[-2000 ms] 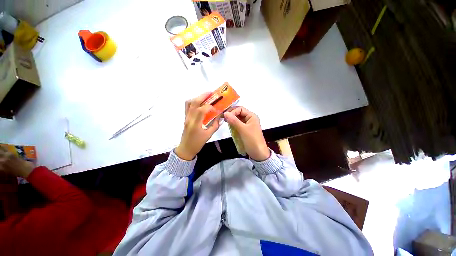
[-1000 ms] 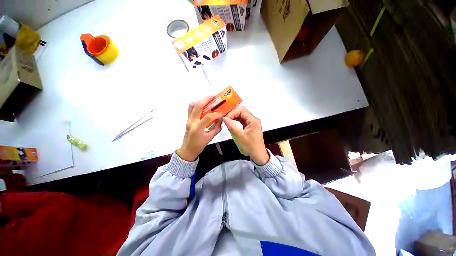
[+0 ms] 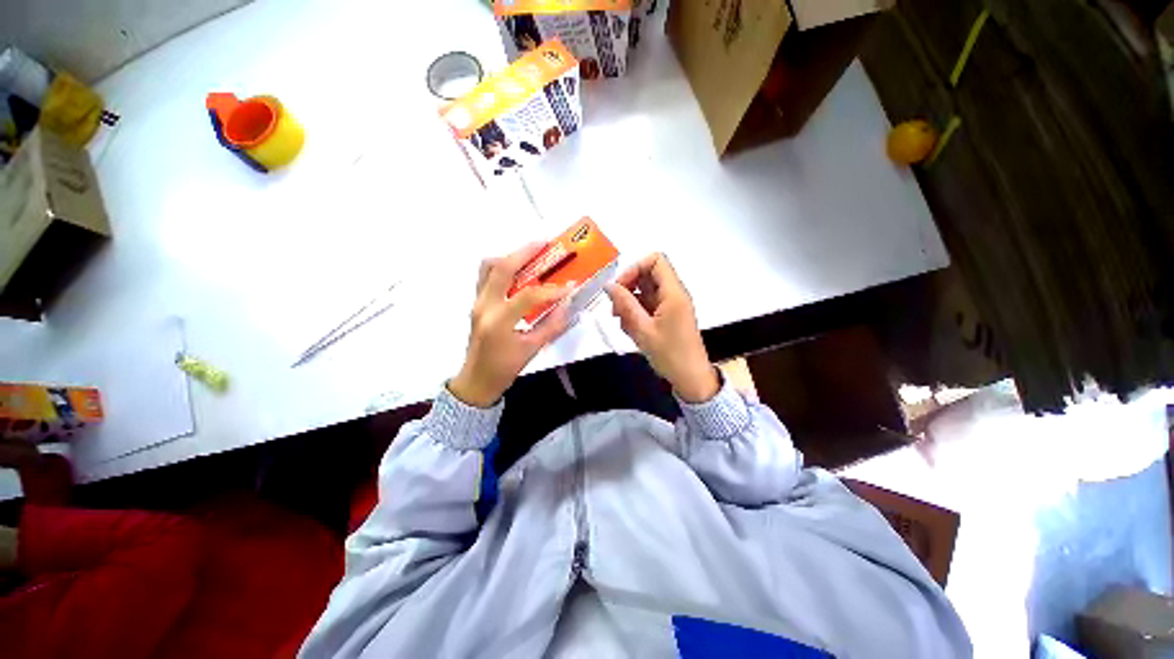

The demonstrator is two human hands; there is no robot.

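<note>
An orange retail box point(image 3: 595, 255) with a dark slot in its orange face is held over the table's front edge. My left hand point(image 3: 500, 328) grips its left end, fingers on the orange face. My right hand point(image 3: 659, 318) is just right of the box, thumb and index fingertips close together near its lower right edge. A thin pale strip seems to hang by those fingertips; whether they pinch it is too small to tell.
Printed boxes point(image 3: 525, 110) stand beyond my hands, beside a tape roll point(image 3: 453, 75). An open carton point(image 3: 736, 71) is at the back right. A yellow-orange dispenser point(image 3: 264, 130) is upper left. A person's red sleeve point(image 3: 142, 554) is at lower left.
My right hand has moved right, off the box's edge, and a pale strip now shows by it. The box stays in my left hand. The person's arm at left has shifted.
</note>
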